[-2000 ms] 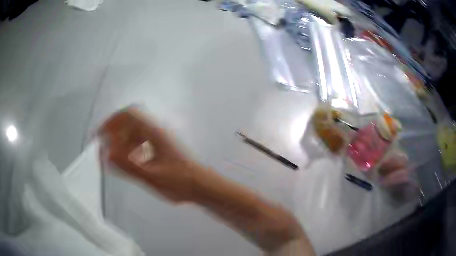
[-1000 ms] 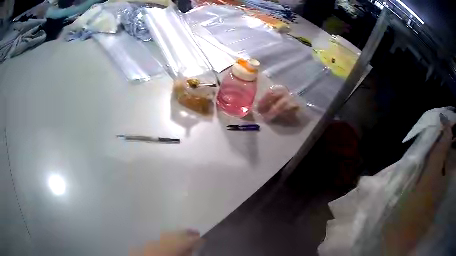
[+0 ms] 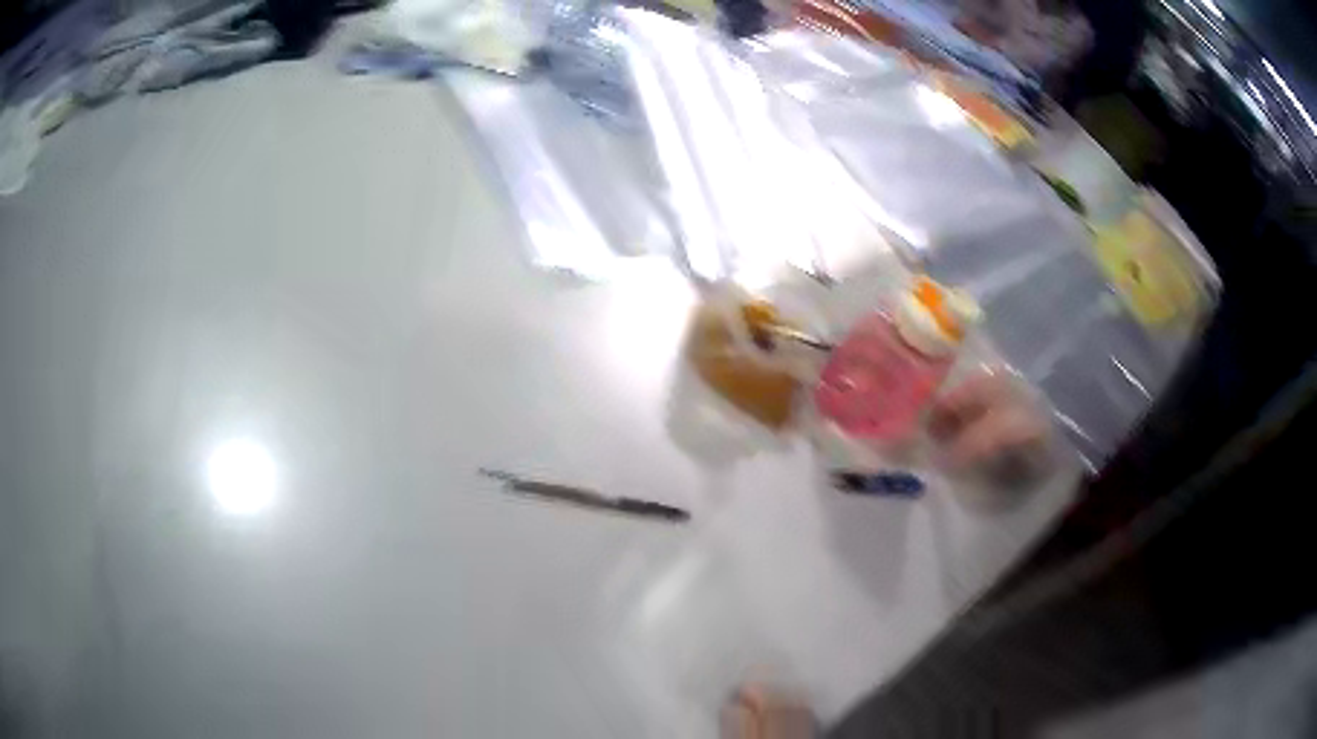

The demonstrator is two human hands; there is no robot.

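A small blurred part of a hand, seemingly my left hand [image 3: 766, 713], shows at the bottom edge by the table's edge. Its fingers are cut off, so its grip cannot be told. My right hand is out of the picture. A thin dark metal tool [image 3: 585, 495] lies on the glossy pale table [image 3: 361, 606]. A short dark blue pen or small cutter [image 3: 878, 482] lies to its right, just below a bottle of pink liquid [image 3: 877, 381] with an orange and white cap. A small bag of amber-brown contents [image 3: 744, 364] touches or nearly touches the bottle's left side.
Shiny clear bags [image 3: 693, 145] lie behind the bottle. A blurred pinkish bundle [image 3: 991, 433] is right of it. Grey-blue cloth [image 3: 159, 51] is piled at the far left. A yellow piece [image 3: 1148, 272] lies near the right edge. The table's edge runs diagonally at lower right, with dark floor beyond.
The view has swung, so the table things sit lower and further right. The arm with white cloth at the right has left the picture. Less of the hand at the bottom shows.
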